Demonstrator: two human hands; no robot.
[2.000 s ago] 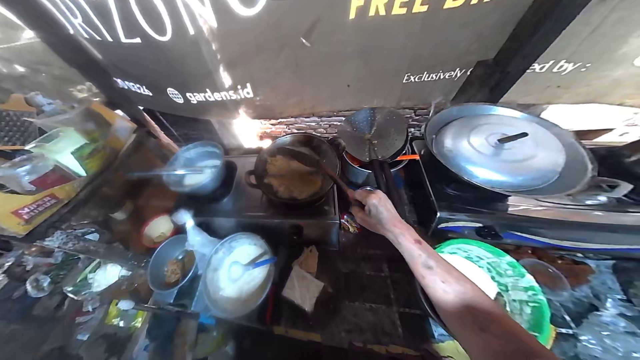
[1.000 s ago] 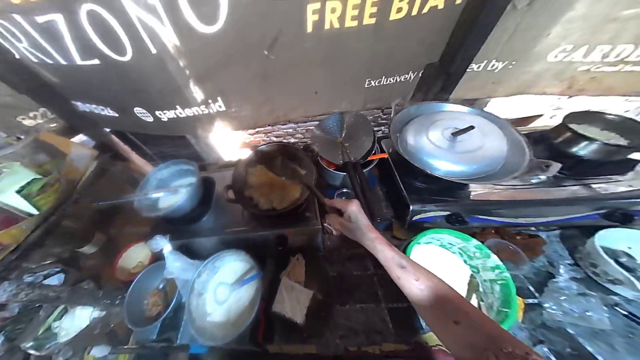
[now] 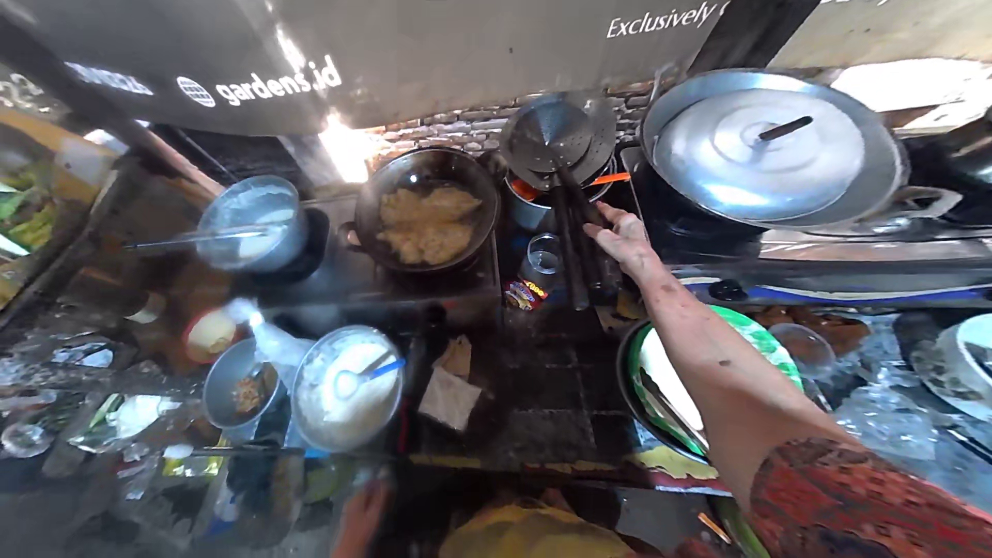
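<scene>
My right hand is beside the dark handles of the perforated skimmers, which rest over a metal pot; its fingertips touch or nearly touch one handle, and whether they grip it is unclear. Left of the pot, a black wok holds golden-brown food frying in oil. Part of my left hand or wrist, blurred, shows at the bottom edge, low and left of centre; its fingers are not clear. Near it stands a bowl of pale batter with a blue-handled utensil.
A large lidded pan stands at the right rear. A pot with a long-handled ladle is left of the wok. My right forearm crosses over a green-rimmed tray. Small bowls, crumpled plastic and a paper piece lie around the front.
My right hand has moved right, from the wok to the skimmer handles. The long-handled utensil it held over the wok is no longer there. My left hand has come into view.
</scene>
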